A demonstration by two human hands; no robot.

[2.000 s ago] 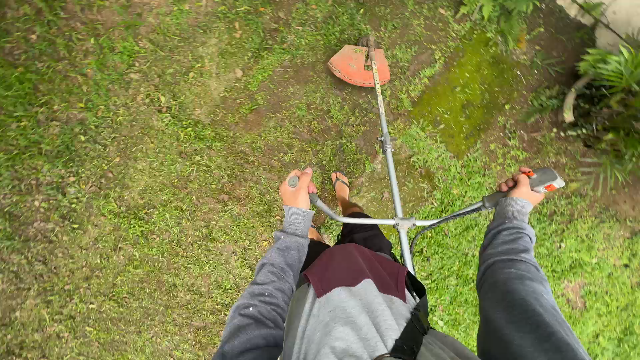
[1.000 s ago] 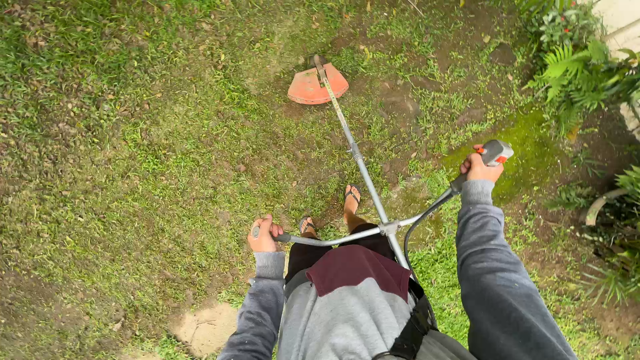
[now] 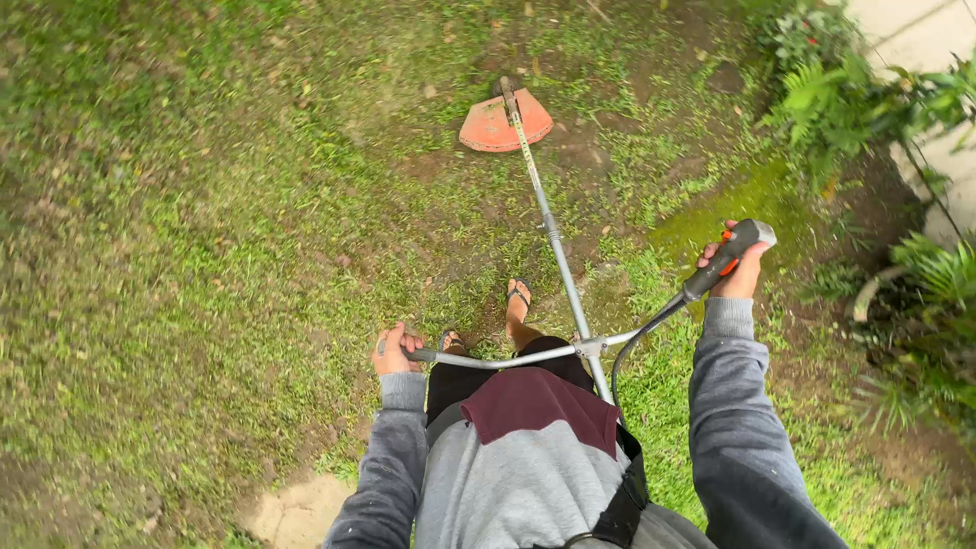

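A brush cutter with a grey metal shaft [image 3: 559,255] reaches from my right side out over the grass. At its far end is an orange guard [image 3: 507,122], with the dark cutting head partly hidden behind it. My left hand [image 3: 396,348] is closed around the left grip of the handlebar [image 3: 499,361]. My right hand [image 3: 736,263] holds the grey-and-orange throttle grip [image 3: 724,261], from which a black cable runs down to the shaft. A black harness strap [image 3: 627,496] crosses my right hip.
My feet in flip-flops [image 3: 518,296] stand on patchy grass behind the guard. Ferns and shrubs [image 3: 831,99] grow at the right beside a pale wall [image 3: 907,30]. A curved pale edging piece [image 3: 873,290] lies among plants. A flat stone slab [image 3: 301,507] is at the lower left.
Over two seconds the orange guard has swung left relative to my body, then slightly back right over the last second. My right hand has moved forward and my left hand back. Both stay on the grips.
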